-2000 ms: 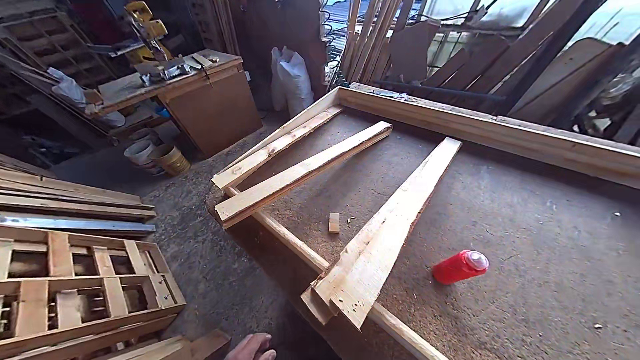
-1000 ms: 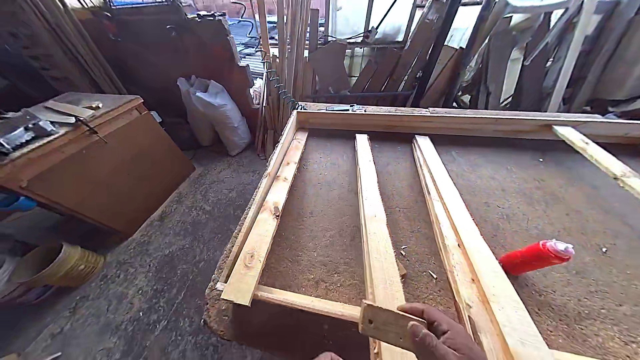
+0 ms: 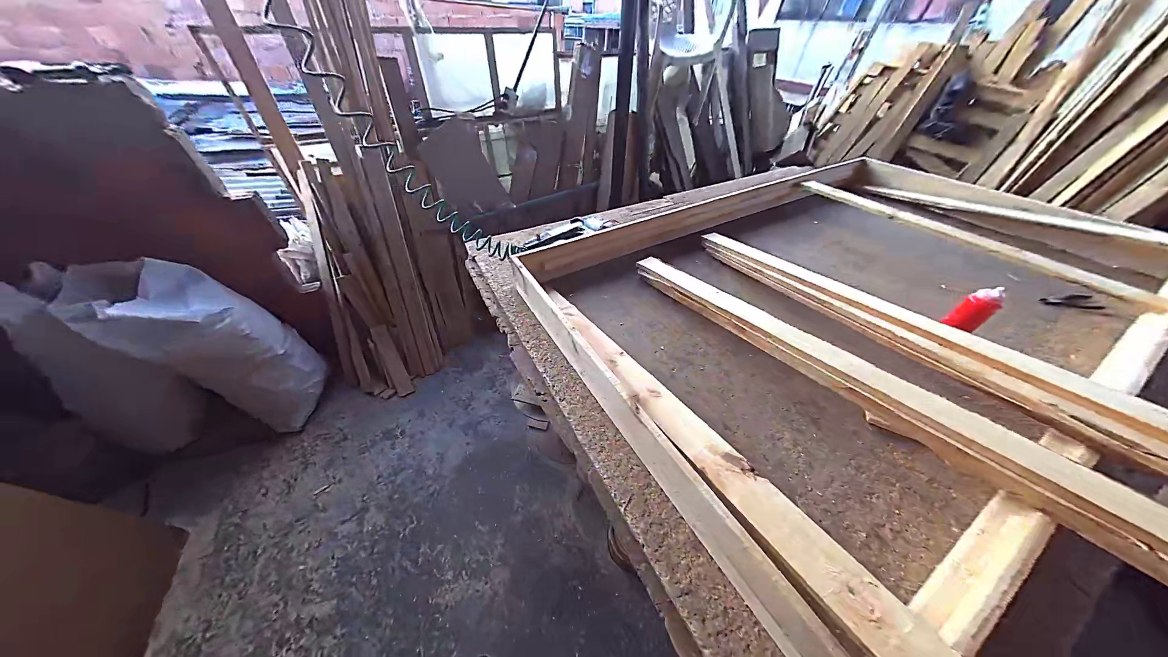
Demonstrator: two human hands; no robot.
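Neither my left hand nor my right hand shows now. A rectangular wooden frame (image 3: 693,228) lies on a particleboard-topped workbench (image 3: 584,411). Inside its near side runs a knotty plank (image 3: 675,411). Two stacks of long slats, a nearer stack (image 3: 821,365) and a farther stack (image 3: 876,319), lie across the frame and over its crosswise rail (image 3: 990,566). Beyond them a red bottle (image 3: 975,310) with a pale tip lies near dark pliers (image 3: 1072,300). At the frame's corner a metal tool, perhaps an air nailer (image 3: 557,233), meets a coiled green hose (image 3: 438,205).
White sacks (image 3: 201,338) stand on the concrete floor (image 3: 365,538) at the left. Upright wood strips (image 3: 383,265) lean beside them. Offcuts (image 3: 885,100) and long boards (image 3: 1104,119) are stacked behind the bench. A brown panel edge (image 3: 82,566) stands at the lower left.
The hand that held a short wood block one second ago is out of view. The block is no longer plainly seen in a hand. The view has swung considerably.
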